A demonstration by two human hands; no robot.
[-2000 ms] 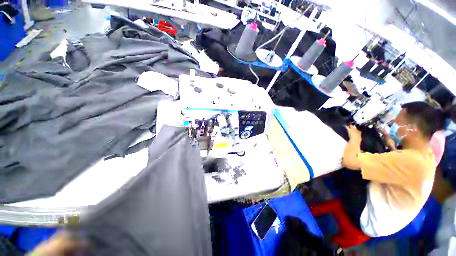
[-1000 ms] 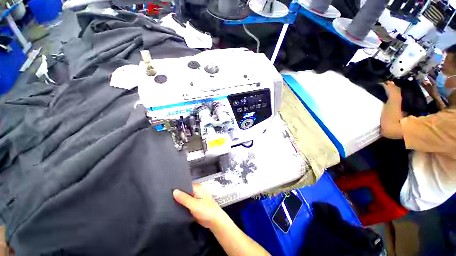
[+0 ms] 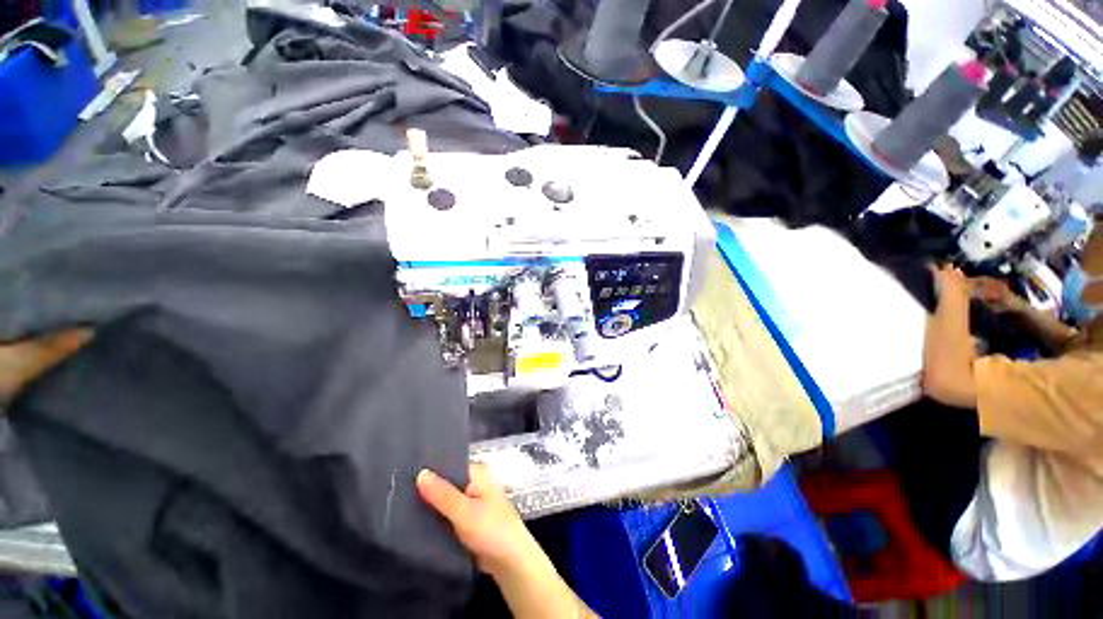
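A large dark grey fabric panel (image 3: 242, 399) lies left of the white overlock machine (image 3: 544, 218) and hangs over the table's front edge. Its right edge runs up to the presser foot area (image 3: 457, 339). My right hand (image 3: 484, 520) holds that edge at the front of the machine bed, thumb on top, other fingers partly hidden. My left hand (image 3: 42, 359), cut off by the left rim, is at the panel's left side with its fingertips on the cloth. More grey cloth (image 3: 327, 109) is heaped behind.
Thread cones (image 3: 835, 48) stand behind the machine. A beige cloth strip with a blue edge (image 3: 756, 375) lies to its right. A phone (image 3: 681, 550) lies on blue material (image 3: 774, 520) below the table. A masked person (image 3: 1040, 411) works at a machine on the right.
My left hand has come into view at the left, with the panel's left part raised and folded. My right hand still holds the edge near the machine. The camera view has shifted slightly.
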